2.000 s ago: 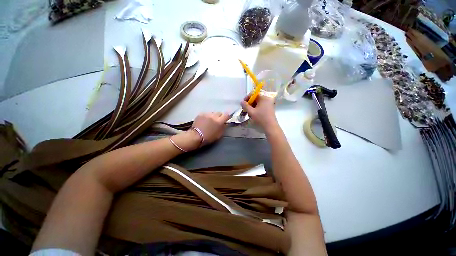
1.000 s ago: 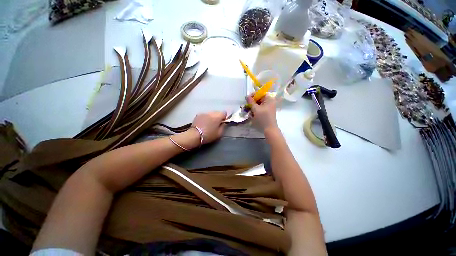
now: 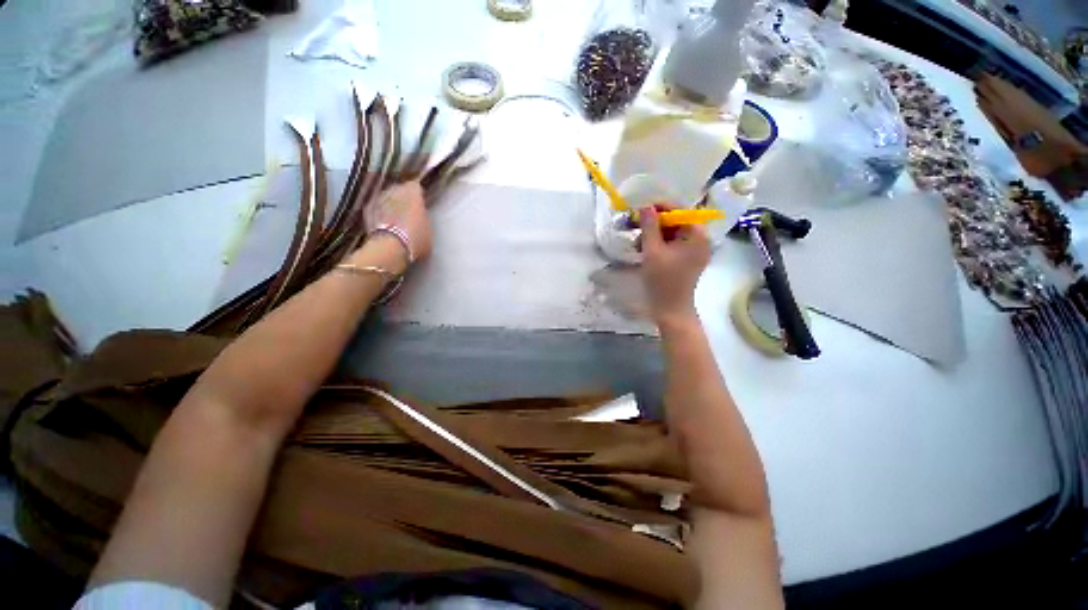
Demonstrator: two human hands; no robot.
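Observation:
My left hand (image 3: 400,221) is over the fanned brown straps (image 3: 313,215) at the left, blurred; whether its fingers hold a strap cannot be told. The strap ends there are whitish. My right hand (image 3: 674,256) holds the yellow-orange glue brush (image 3: 692,217) nearly level at the small whitish glue pot (image 3: 617,236); the brush's tip is hidden by the fingers and pot. A second yellow brush (image 3: 603,179) stands tilted in the pot. A bundle of brown straps (image 3: 477,524) lies under my forearms, one strap with a pale line on top.
A hammer (image 3: 778,286) rests over a masking tape roll (image 3: 752,324) right of the pot. Behind are a large bottle (image 3: 704,60), a blue-rimmed tape roll (image 3: 749,134), another tape roll (image 3: 473,86) and bagged small pieces (image 3: 613,72). A dark grey board (image 3: 501,367) lies between my forearms.
My left hand has moved left and away from me, from the strap end to the fanned straps. My right hand has moved right to the pot with the brush, which has turned more level.

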